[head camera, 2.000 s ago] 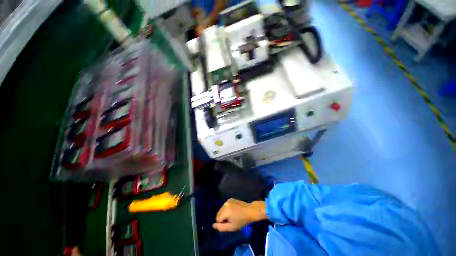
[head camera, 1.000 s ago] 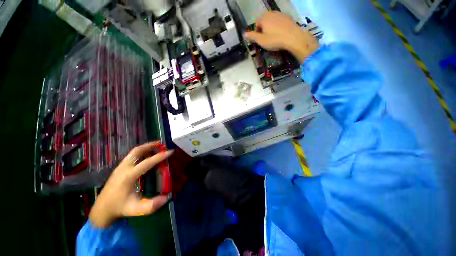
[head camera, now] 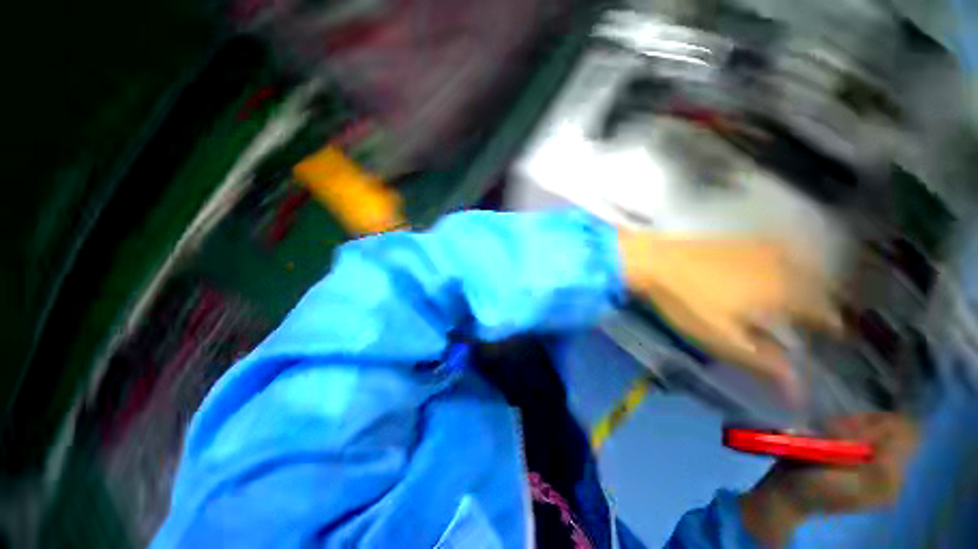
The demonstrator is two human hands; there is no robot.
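The frame is strongly blurred. My right hand (head camera: pixel 836 488) is at the lower right and holds a red-edged phone part (head camera: pixel 799 445), seen edge-on. My left hand (head camera: pixel 729 295) reaches across from the left, just above the part, with its fingers bent down towards it. Whether the left fingers touch the part or hold anything is too blurred to tell.
The white machine (head camera: pixel 601 166) stands behind my left hand, its top smeared. A yellow-orange electric screwdriver (head camera: pixel 349 191) lies on the green bench (head camera: pixel 241 263) at the left. Blurred red-edged parts and the tray stack (head camera: pixel 429 59) are there too. Blue floor shows below.
The view has swung. My left hand has moved right, across the machine's front. My right hand has left the machine top and now holds a red-edged part low at the right.
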